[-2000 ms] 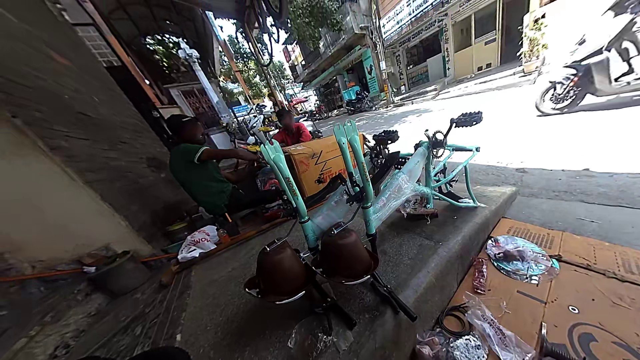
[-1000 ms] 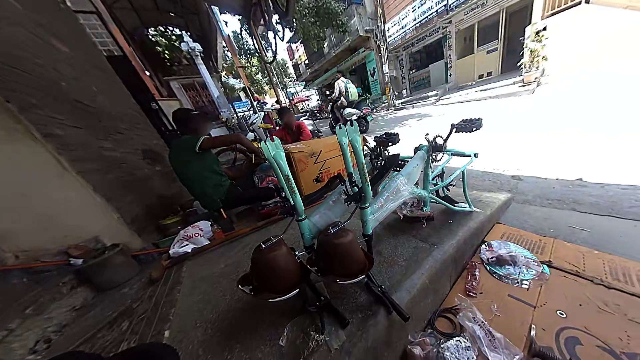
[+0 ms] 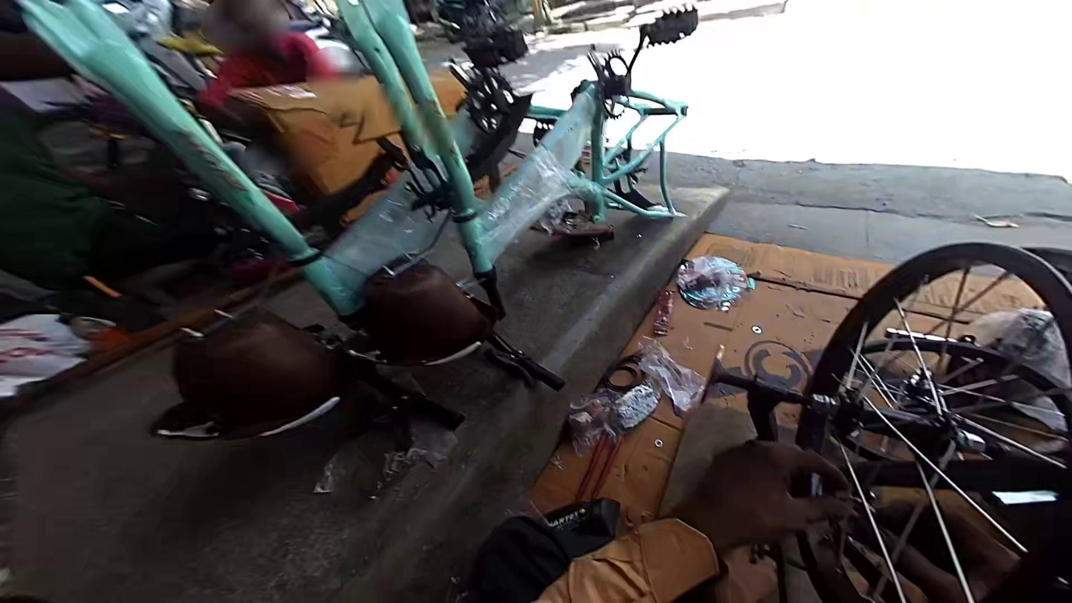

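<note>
My left hand [image 3: 766,494], below an orange-brown sleeve, is at the lower right in the head view. Its thumb and fingers pinch a small shiny part [image 3: 815,484] beside the spokes of a black bicycle wheel [image 3: 875,314]. Behind the spokes, what looks like my right hand [image 3: 950,540] is dark and partly hidden; its grip does not show. A dark bar with a metal clamp [image 3: 825,404] lies close above my left hand. Two turquoise bicycle frames [image 3: 544,188] stand upside down at the centre and left, resting on brown saddles [image 3: 423,314] and handlebars [image 3: 523,364].
Flattened cardboard [image 3: 779,322] on the ground carries clear plastic wrap [image 3: 670,373], a spoke-like bundle of red strips [image 3: 596,469] and small washers. A concrete ledge [image 3: 586,335] runs beside it. A person in red [image 3: 280,63] is behind a cardboard box [image 3: 335,138].
The view has swung down and to the right, bringing my hand and the wheel into sight. The scooter seen at the right two seconds ago is out of view.
</note>
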